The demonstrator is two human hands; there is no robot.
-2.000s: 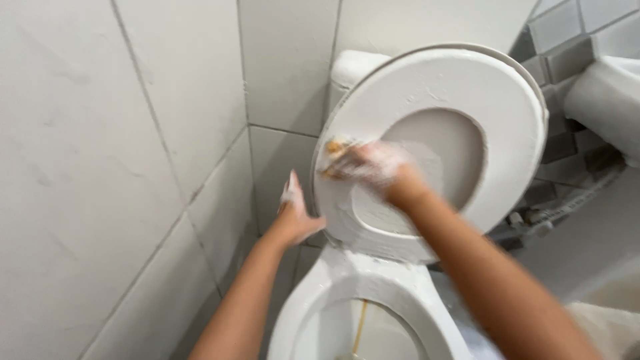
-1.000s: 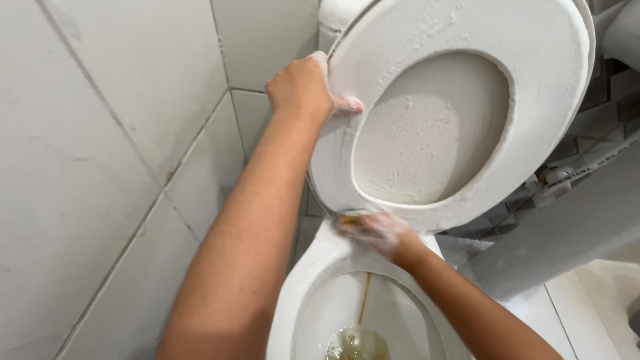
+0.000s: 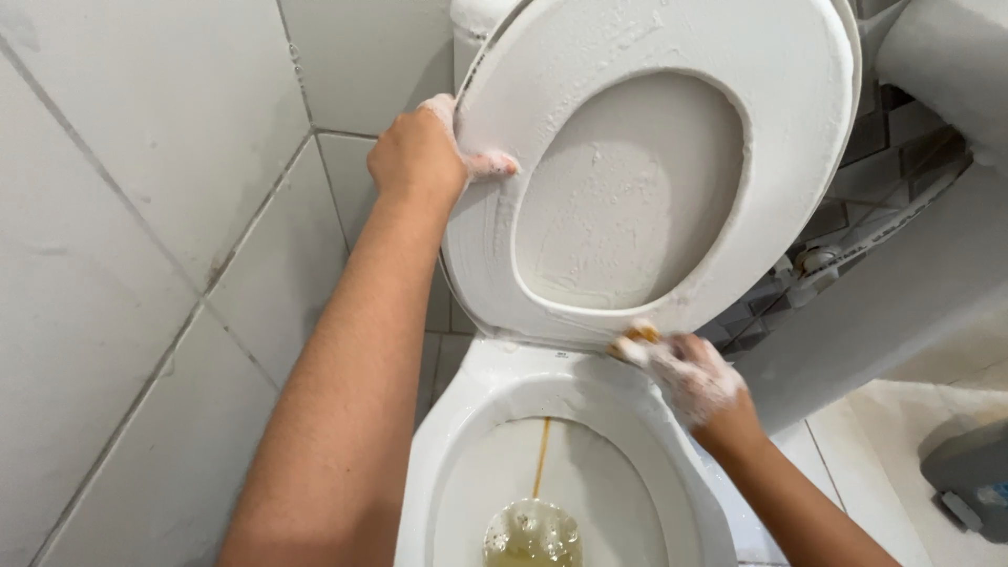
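Observation:
My left hand [image 3: 429,153] grips the left edge of the raised toilet seat [image 3: 787,157], its soapy thumb on the seat's face and its fingers hidden behind. Behind the seat leans the toilet lid [image 3: 622,197], seen through the opening with suds on it. My right hand [image 3: 697,374], covered in foam, holds a yellowish sponge [image 3: 639,337] at the foot of the seat, by the hinge area on the right. Below is the white toilet bowl [image 3: 449,441], with a brown streak [image 3: 542,457] down its inner back wall and bubbly, yellowish water [image 3: 534,539].
Tiled walls [image 3: 142,197] meet in a corner at the left. The cistern [image 3: 472,47] stands behind the lid. To the right are a white pedestal [image 3: 890,291], a hose with a valve [image 3: 819,260], a basin [image 3: 953,71] and a grey container [image 3: 972,472] on the floor.
My left hand, off the seat two seconds ago, has taken hold of its left edge. My right hand has moved from the seat's left side down to its foot, then rightward along it.

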